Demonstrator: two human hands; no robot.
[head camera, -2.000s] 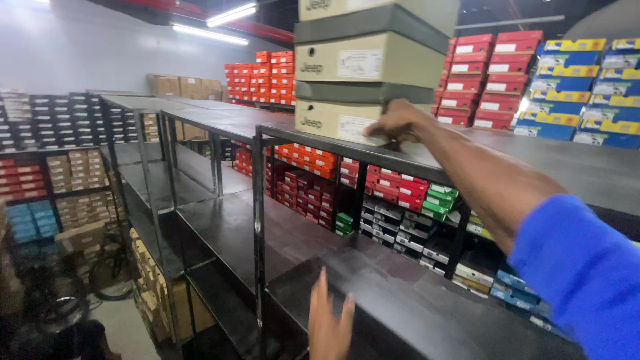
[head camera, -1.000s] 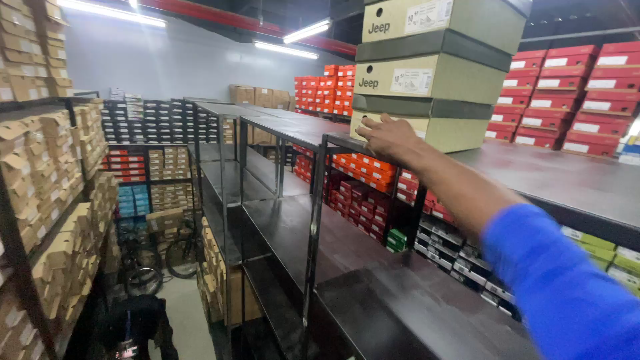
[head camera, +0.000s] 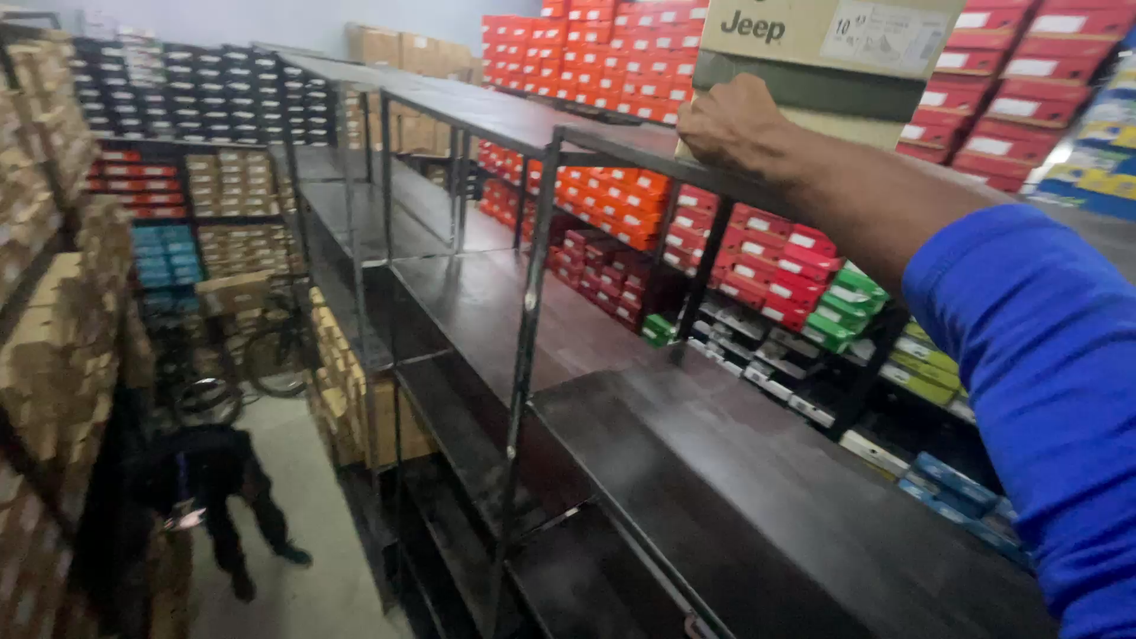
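My right hand (head camera: 732,124), below a blue sleeve, rests with curled fingers against the left end of stacked Jeep shoeboxes (head camera: 812,84). The boxes are beige with dark green lids and bear a white label; the top of the stack is cut off by the upper edge of the view. They stand on the top board of a black metal shelving unit (head camera: 546,142), close to its front rail. Whether the fingers grip a box or only press on it cannot be told. My left hand is outside the view.
Lower shelf boards (head camera: 710,461) stretch out below. Behind the unit are red and orange shoeboxes (head camera: 612,195) and green ones (head camera: 848,306). On the left, brown cartons (head camera: 53,355) line an aisle (head camera: 311,497), where a person in dark clothes (head camera: 209,479) bends over near bicycles (head camera: 275,355).
My left hand, seen low in the oldest frame, is out of view. My right hand stays by the Jeep boxes. The person in the aisle shows more fully as the view tilts down.
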